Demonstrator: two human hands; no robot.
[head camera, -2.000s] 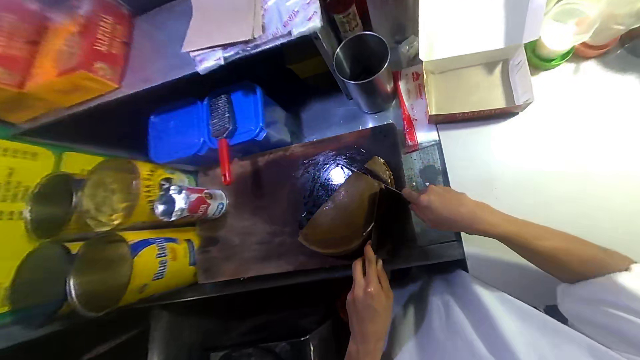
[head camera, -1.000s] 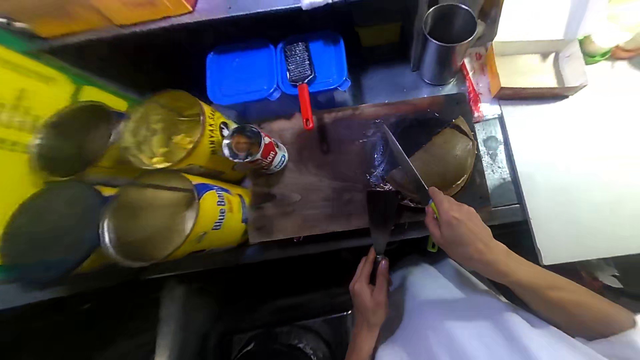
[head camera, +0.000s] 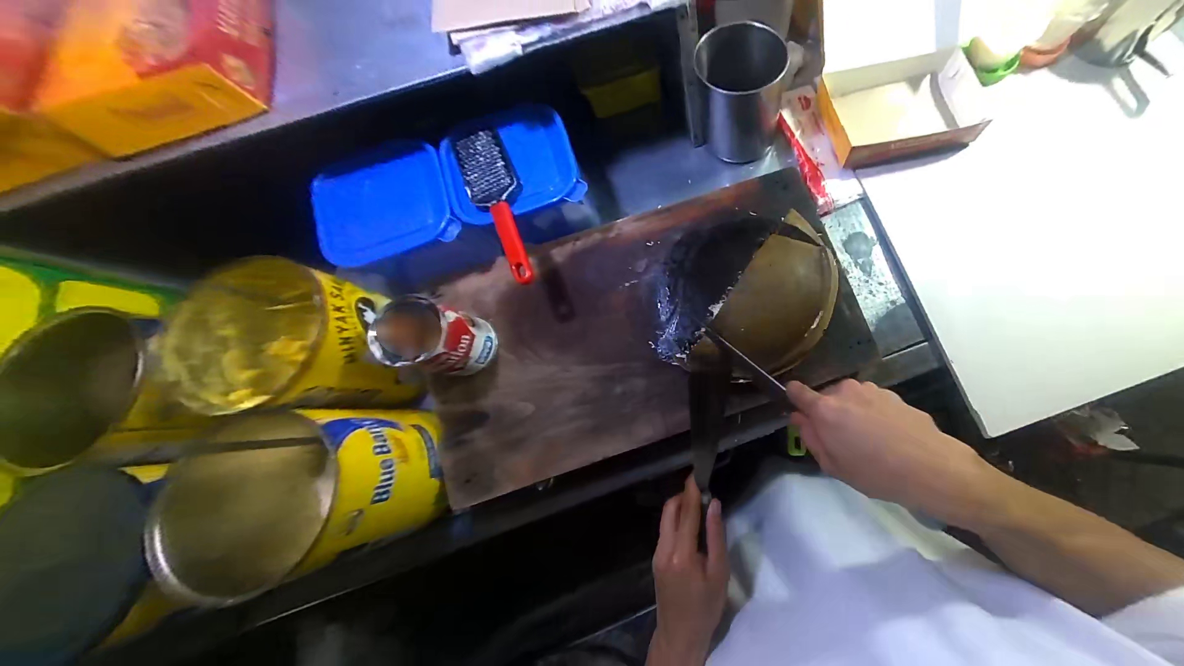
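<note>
A round, folded-looking brown pancake (head camera: 777, 305) lies at the right end of a dark wooden board (head camera: 555, 398). Dark, shiny crumbs (head camera: 680, 310) cover the area at its left side. My right hand (head camera: 865, 444) grips a knife (head camera: 747, 363) by the handle, its blade tip at the pancake's lower left edge. Below, my left hand (head camera: 689, 555) holds the handle of a broad dark spatula (head camera: 707, 416), whose blade lies by the board's front edge under the pancake's lower left side. A grater with a red handle (head camera: 511, 242) rests on blue lidded containers (head camera: 384, 203).
An open condensed milk can (head camera: 453, 340) stands on the board's left end. Large yellow tins (head camera: 379, 476) crowd the left. A steel cup (head camera: 740, 102) stands behind the board, near an open carton (head camera: 902, 116). A white surface (head camera: 1045, 277) lies at right, a shelf with boxes (head camera: 176, 74) upper left.
Between one second ago and now, the knife has moved from a wide-blade view to an edge-on one at the pancake's lower left edge. The spatula stays in my left hand.
</note>
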